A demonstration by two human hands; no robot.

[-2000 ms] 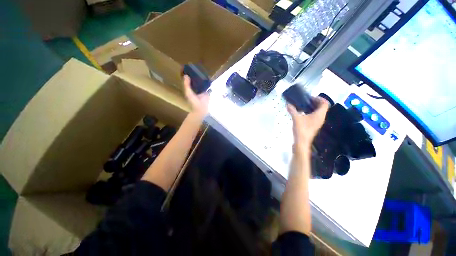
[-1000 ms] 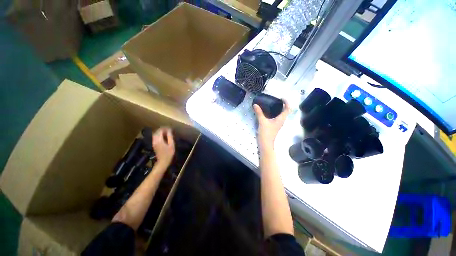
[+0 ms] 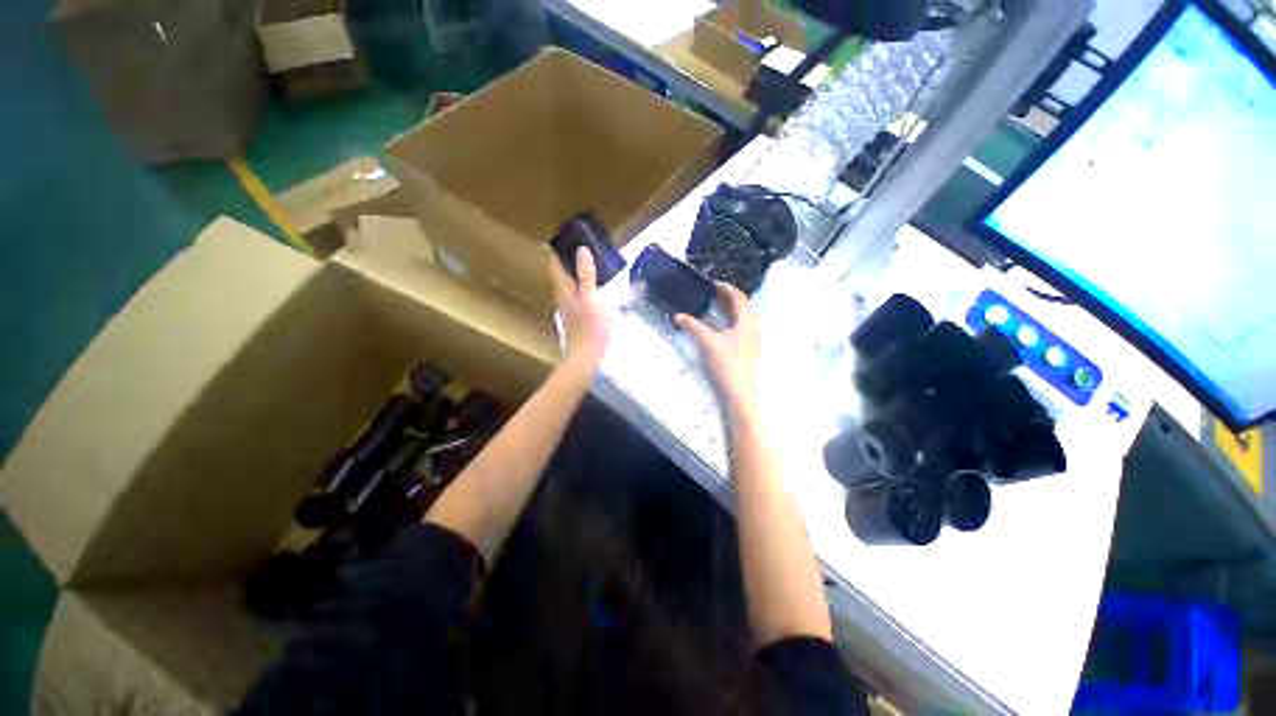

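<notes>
My left hand [image 3: 582, 319] holds a matt black cylindrical housing [image 3: 588, 248] upright at the bench's left edge, near the empty carton. My right hand [image 3: 725, 340] is at the right end of another black housing [image 3: 672, 281] that lies in front of the round black fan [image 3: 742, 234]; its fingertips touch or nearly touch it, and whether they grip it I cannot tell. More black housings [image 3: 947, 393] stand and lie in a group on the white bench top [image 3: 987, 595] at the right.
An open carton [image 3: 182, 406] with jumbled black parts [image 3: 385, 455] is at the left. An empty carton [image 3: 546, 140] stands behind it. Beyond the bench parts are a blue control panel [image 3: 1033, 347], a silver duct [image 3: 875, 95], a grey column [image 3: 931, 154] and a monitor [image 3: 1161, 210]. A blue stool [image 3: 1161, 655] is lower right.
My left hand has come up out of the left carton with a housing. My right hand has moved left to the housing by the fan, and the one it held at the fan's right is gone from there.
</notes>
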